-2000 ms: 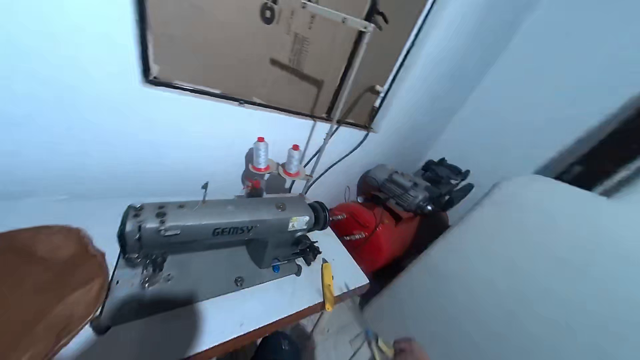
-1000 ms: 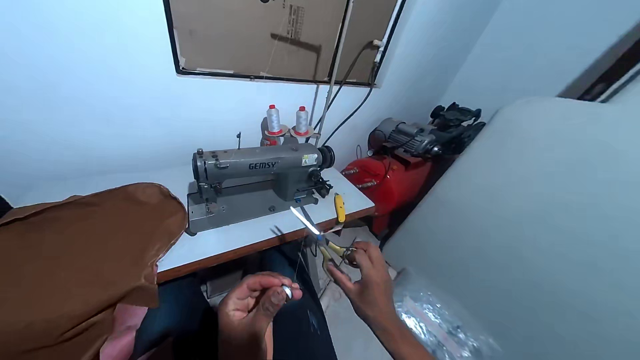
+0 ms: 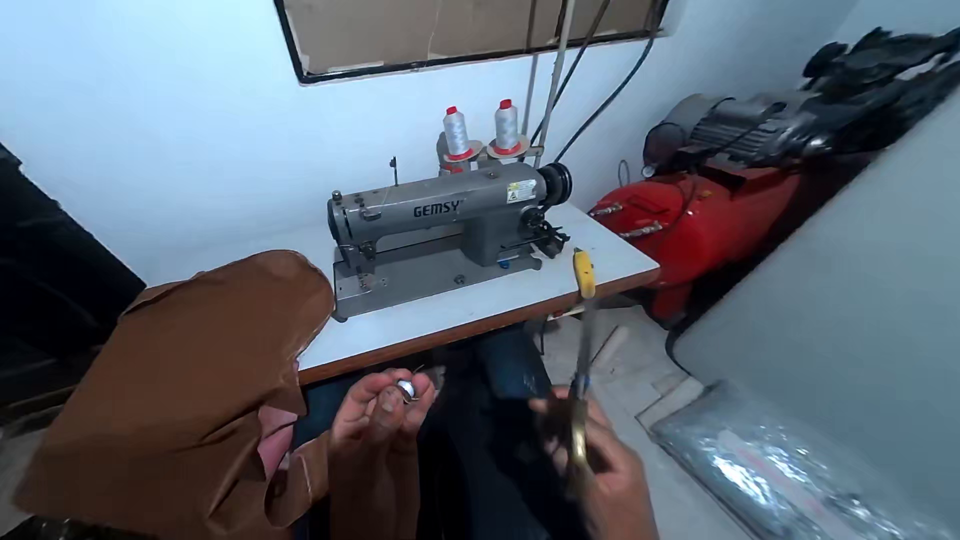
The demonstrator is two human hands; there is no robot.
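My left hand [image 3: 381, 416] pinches a small bobbin of pale thread [image 3: 406, 389] between thumb and fingers, in front of the table's edge. My right hand [image 3: 600, 465] holds scissors [image 3: 580, 420] with yellowish handles, blurred, the blades pointing up and away. Beyond the hands stands a grey Gemsy sewing machine [image 3: 450, 214] on the white table [image 3: 450, 319]. Two cones of pale thread [image 3: 456, 133] rise behind it. Brown material [image 3: 187, 382] with a pink underside lies on the left, over the table's edge. A yellow-handled tool [image 3: 583, 273] rests at the table's front right.
A red air compressor [image 3: 712, 225] with a grey motor stands right of the table. Nearer on the right are a large pale surface [image 3: 840, 300] and a clear plastic-wrapped bundle [image 3: 795, 472] on the floor. Cables [image 3: 611, 97] hang down the wall behind the machine.
The right hand with the scissors has moved down, away from the machine's front edge. The left hand keeps hold of the bobbin, which it also held one second ago.
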